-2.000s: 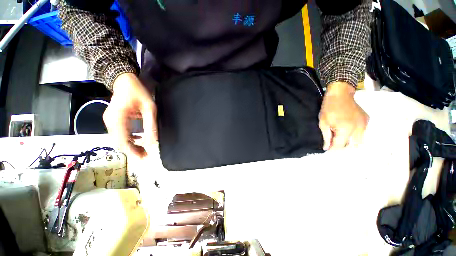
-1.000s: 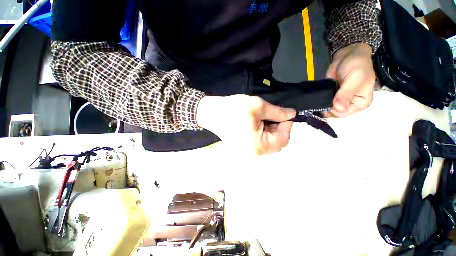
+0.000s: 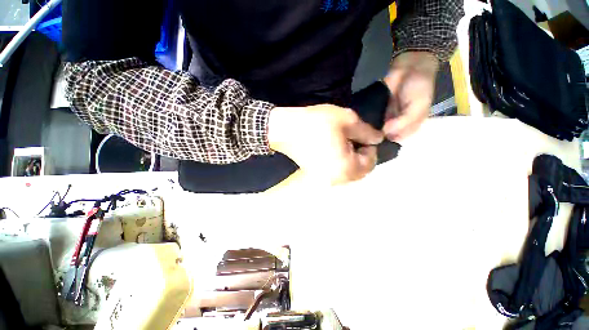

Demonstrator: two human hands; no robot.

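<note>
A black fabric panel (image 3: 236,175) lies partly on the white table's edge nearest my body, with its middle hidden behind my right forearm and hand. Its end at the picture's right is bunched up between my hands. My right hand (image 3: 332,143), on the picture's left, pinches this end between thumb and fingers. My left hand (image 3: 410,97), on the picture's right, holds the raised black cloth at its fingertips. A short dark tip of cloth sticks out below the fingers. The exact edge gripped is hidden.
The cream machine head (image 3: 145,287) is at lower left, with red-and-dark slim tools (image 3: 84,248) lying on it. Brownish metal bed plates (image 3: 248,280) are at lower centre. Stacked black panels (image 3: 536,71) are at upper right. Black strap-like pieces (image 3: 539,238) lie at far right.
The panel lay flat between my hands; its end is now folded up. My right hand has crossed to that end. In the last second both hands moved slightly left, and the yellow tag became hidden.
</note>
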